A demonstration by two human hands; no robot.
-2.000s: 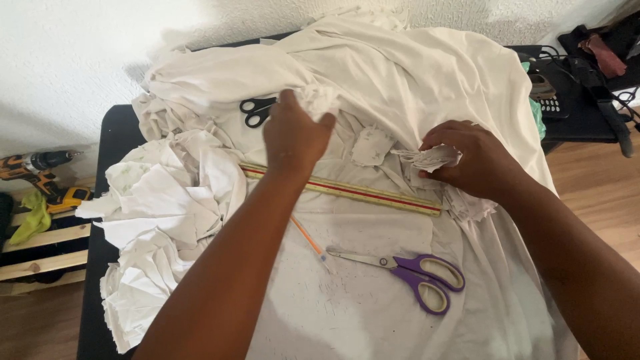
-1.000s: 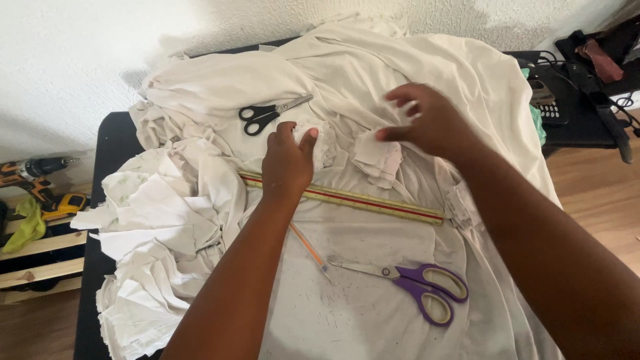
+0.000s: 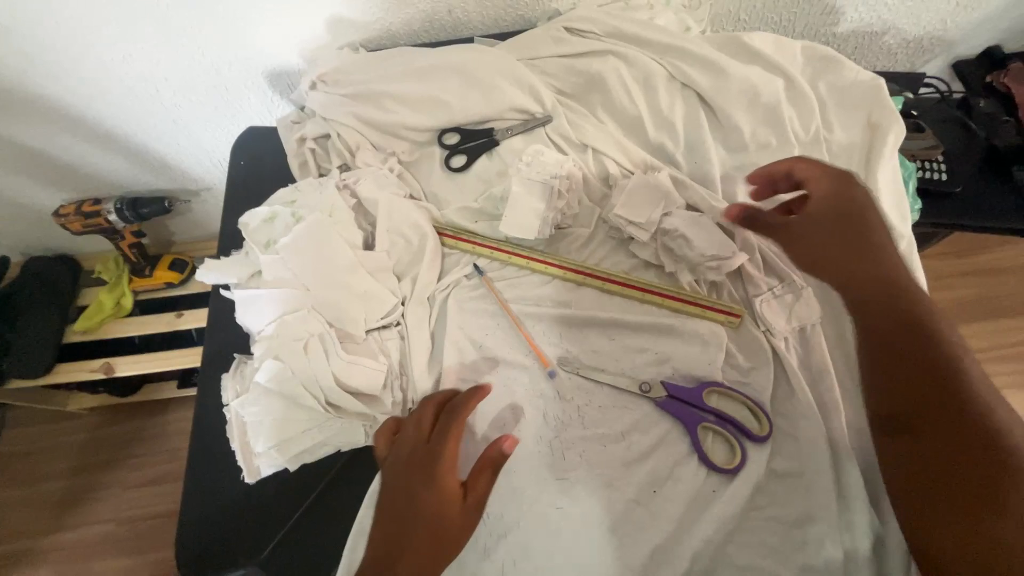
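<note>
My left hand (image 3: 440, 472) is empty with its fingers apart, over the white cloth (image 3: 608, 512) beside the large pile of cut fabric pieces (image 3: 320, 320). My right hand (image 3: 808, 216), also empty, hovers right of two small heaps of fabric pieces (image 3: 544, 196), (image 3: 680, 228). A scale ruler with a red stripe (image 3: 592, 276) lies slantwise below these heaps. Below it are an orange ballpoint pen (image 3: 516, 320) and purple-handled scissors (image 3: 688, 408), blades nearly closed. Black-handled scissors (image 3: 488, 142) rest on the cloth above. A small folded piece (image 3: 788, 308) lies near my right forearm.
The cloth covers much of a black table (image 3: 264, 512). Left of it, a cordless drill (image 3: 124, 232) and a yellow-green cloth (image 3: 108, 296) sit on a slatted wooden pallet (image 3: 136, 324). At right is a black surface (image 3: 976, 200) with a keypad device (image 3: 936, 172) and cables. A white wall stands behind.
My left hand has moved away from the left small heap, down toward the near edge. My right hand has let go of the fabric pieces it held two seconds ago and moved right.
</note>
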